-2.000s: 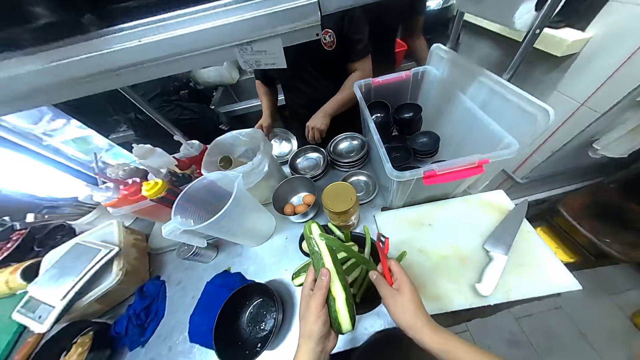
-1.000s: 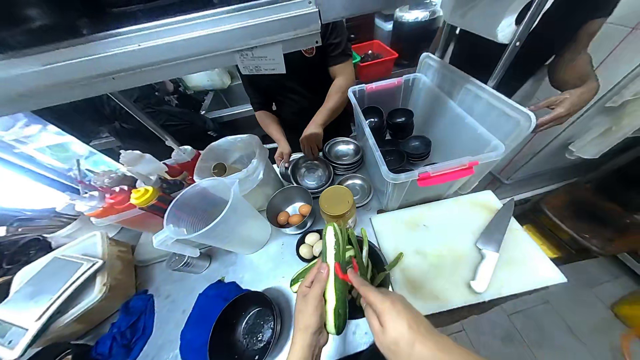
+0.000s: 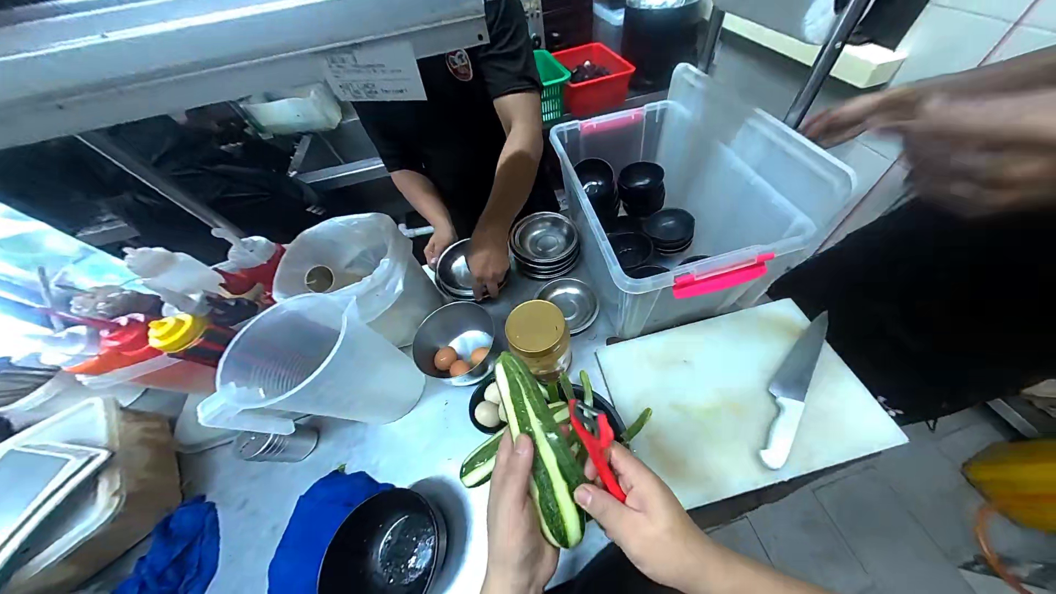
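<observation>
My left hand (image 3: 520,516) holds a partly peeled green cucumber or zucchini (image 3: 540,454), its skin striped with pale bands. In my right hand (image 3: 648,516) is a red peeler (image 3: 598,445), close to the vegetable's right side. Beneath them, a black bowl (image 3: 610,404) holds green peelings, and another striped vegetable (image 3: 480,462) lies to the left. Pale round items, perhaps peeled eggs (image 3: 488,412), sit just behind it. A steel bowl with brown eggs (image 3: 450,326) and a gold-lidded jar (image 3: 538,330) stand beyond my hands.
To the right lies a white cutting board (image 3: 701,412) with a knife (image 3: 796,388). A clear bin (image 3: 718,280) holds black bowls. A co-worker's hands (image 3: 487,260) touch steel bowls; another person's blurred hands (image 3: 949,132) are at right. Left are a plastic jug (image 3: 313,363) and a black pan (image 3: 384,544).
The peeler has moved from beside the vegetable onto it, then slightly off to its right. Another person has come in at the right, beside the bin.
</observation>
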